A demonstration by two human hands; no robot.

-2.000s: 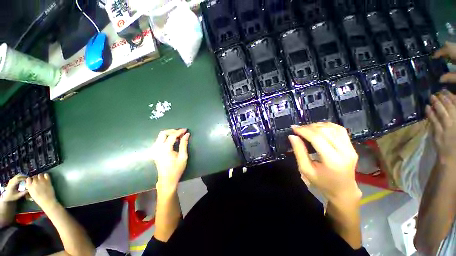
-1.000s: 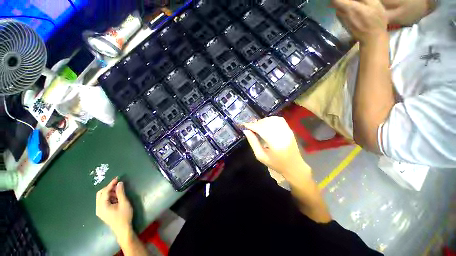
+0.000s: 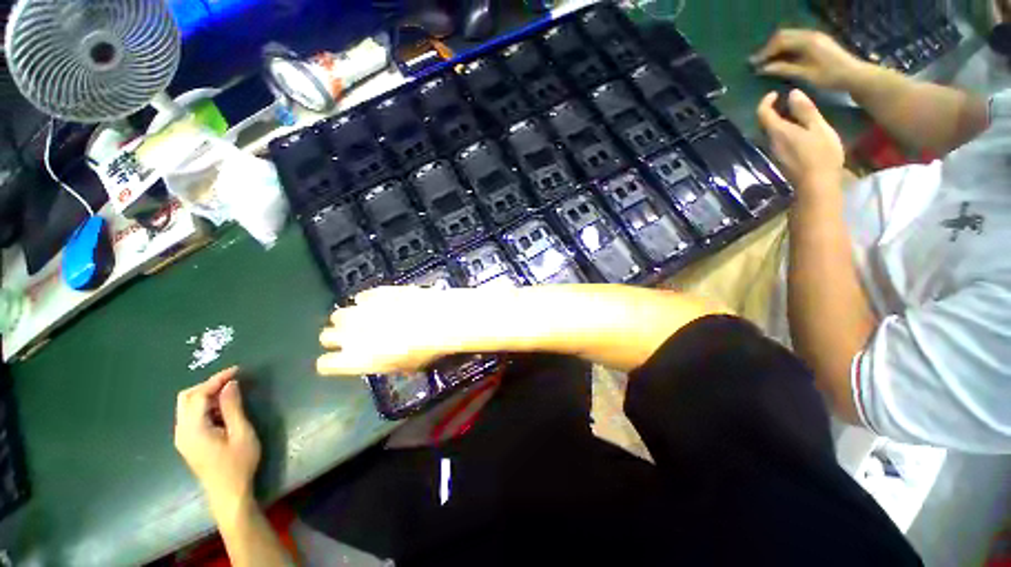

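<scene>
The black blister tray (image 3: pixel 504 183) lies ahead and to the right, with dark phone housings (image 3: pixel 493 177) in its pockets. My right hand (image 3: pixel 371 332) reaches left across the tray's near left corner, palm down; what lies under its fingers is hidden. My left hand (image 3: pixel 218 432) rests on the green mat, thumb and forefinger close together; I cannot tell if something tiny is between them. A loose pile of small white inserts (image 3: pixel 211 346) lies on the mat just beyond my left hand.
A crumpled plastic bag (image 3: pixel 249 194), a blue mouse (image 3: pixel 87 253) and a fan (image 3: pixel 102 53) stand along the back left. A person in a white shirt (image 3: pixel 931 288) sits at the right, both hands over the bench. Another black tray (image 3: pixel 898 28) is at the far right.
The view has turned and shifted. My right hand has moved left from the tray's front row to its near left corner. My left hand stays near the pile.
</scene>
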